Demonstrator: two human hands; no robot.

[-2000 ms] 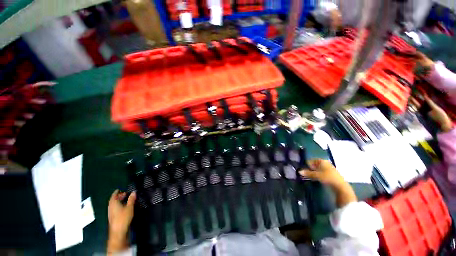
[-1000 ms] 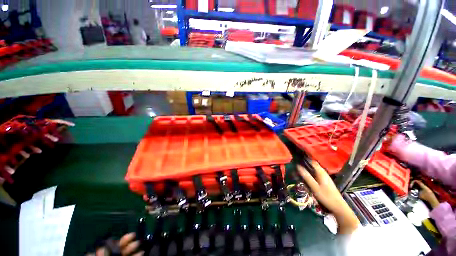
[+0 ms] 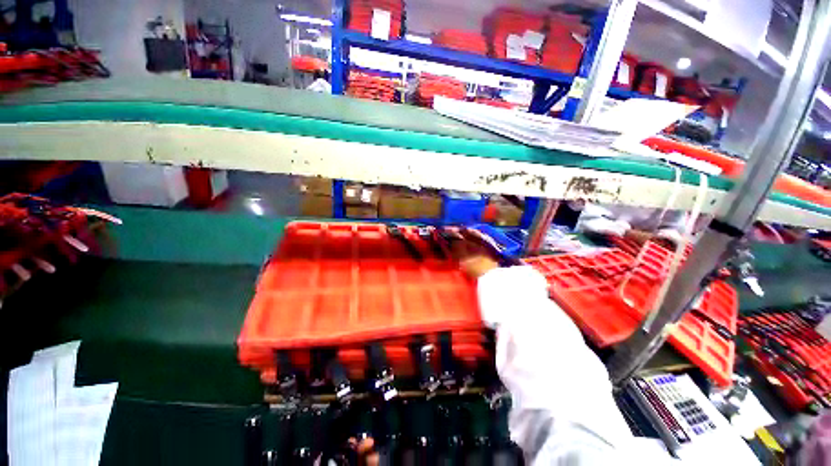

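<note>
A stack of red compartment trays [image 3: 346, 291] stands on the green bench in front of me. Several black straps [image 3: 424, 241] lie at its back right corner, and more hang from its front edge. My right hand [image 3: 476, 262] reaches to that back corner, beside the straps; its fingers are partly hidden, so its hold is unclear. Rows of black strapped pieces [image 3: 392, 432] lie at the bottom of the picture. My left hand [image 3: 364, 450] is low among them, mostly hidden and cut off by the lower edge.
A raised shelf [image 3: 273, 155] crosses above, with papers [image 3: 538, 127] on it. A metal post [image 3: 720, 237] stands at right, near a calculator [image 3: 674, 410] and another red tray [image 3: 592, 282]. White paper slips [image 3: 59, 410] lie at left. A pink sleeve shows at lower right.
My right hand has moved from the stack's right side to its back corner. My left hand has shifted right along the rows of black pieces. The view has turned slightly.
</note>
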